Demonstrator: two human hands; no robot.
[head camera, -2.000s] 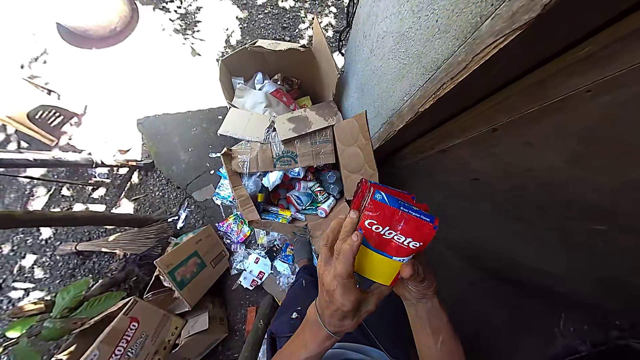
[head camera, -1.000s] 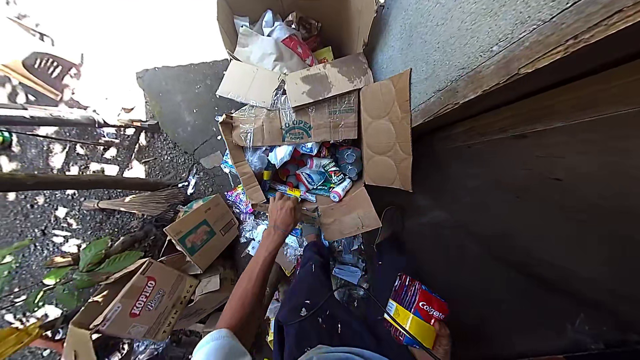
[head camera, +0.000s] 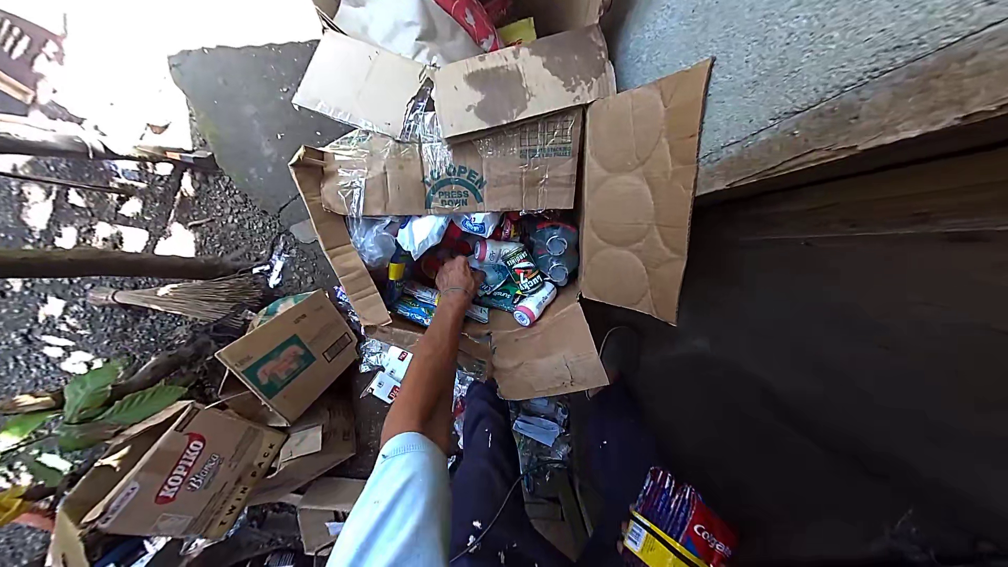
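Note:
My left hand (head camera: 458, 280) reaches down into an open cardboard box (head camera: 639, 173) full of mixed packaging. Its fingertips are hidden among the items, so whether it grips anything does not show. Near it lie a green Lucky 7 sardine packaging (head camera: 523, 269), a white and pink container (head camera: 535, 305), clear plastic bottles (head camera: 556, 252) and white plastic bags (head camera: 423, 235). At the lower right my right hand (head camera: 625, 529), mostly hidden, holds a stack of flattened Colgate toothpaste cartons (head camera: 679, 526), red, blue and yellow, low beside my leg.
A second cardboard box (head camera: 524, 79) holding bags stands beyond. To the left are a carton with a green panel (head camera: 295, 358), a Kopiko carton (head camera: 185, 472), a stick broom (head camera: 185, 298) and a wooden pole (head camera: 118, 263). Plastic wrappers (head camera: 539, 429) lie around my feet. A concrete wall (head camera: 787, 71) rises at right.
Both hands were on the Colgate cartons at first. My left hand left them and now reaches deeper into the box, while my right hand holds the cartons lower down. The view has shifted.

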